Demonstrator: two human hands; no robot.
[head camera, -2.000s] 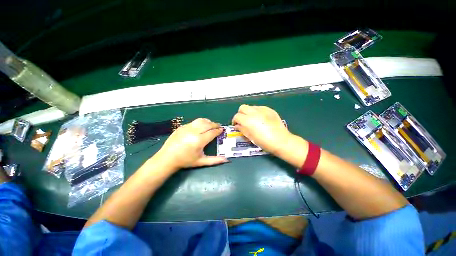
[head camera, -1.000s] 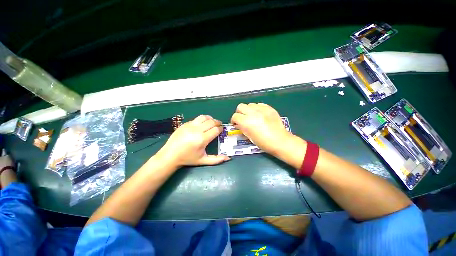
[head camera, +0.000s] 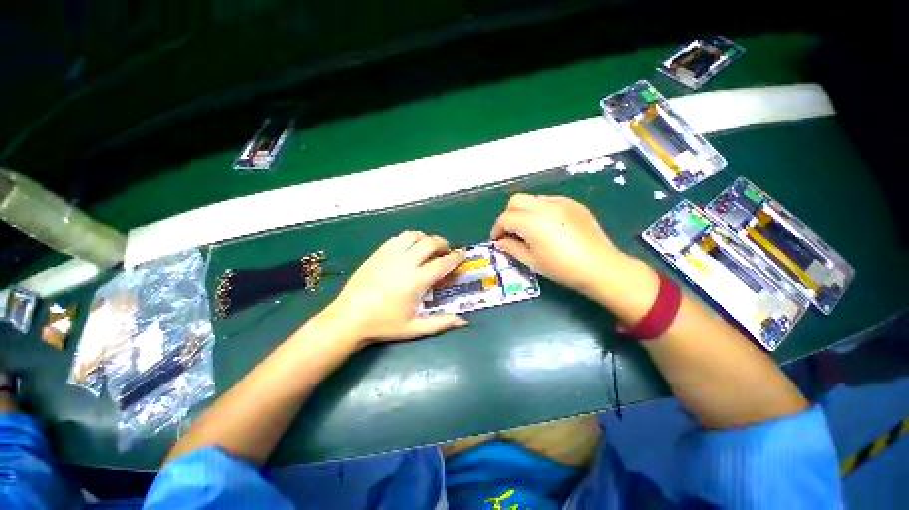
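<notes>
An open phone body (head camera: 476, 289) lies flat on the dark green mat between my hands, with an orange strip and a small green patch at its right end. My left hand (head camera: 391, 289) rests on its left end, thumb along the near edge and fingertips at the far edge. My right hand (head camera: 550, 237) has its fingertips together at the body's far edge, right of the middle. Whether a thin cable is between the fingertips is too small to tell. A black cable bundle (head camera: 267, 285) with gold-brown ends lies left of my left hand.
Clear plastic bags (head camera: 150, 344) lie at left. Two phone bodies (head camera: 733, 274) overlap at right; another (head camera: 663, 136) rests across the white strip (head camera: 399, 183). White bits (head camera: 590, 166) lie near it. Bodies also sit on the belt. A red band is on my right wrist, with a dark cord below.
The view has shifted. My right hand has moved right along the phone body's far edge, uncovering more of its middle and the green patch. My left hand still holds the left end.
</notes>
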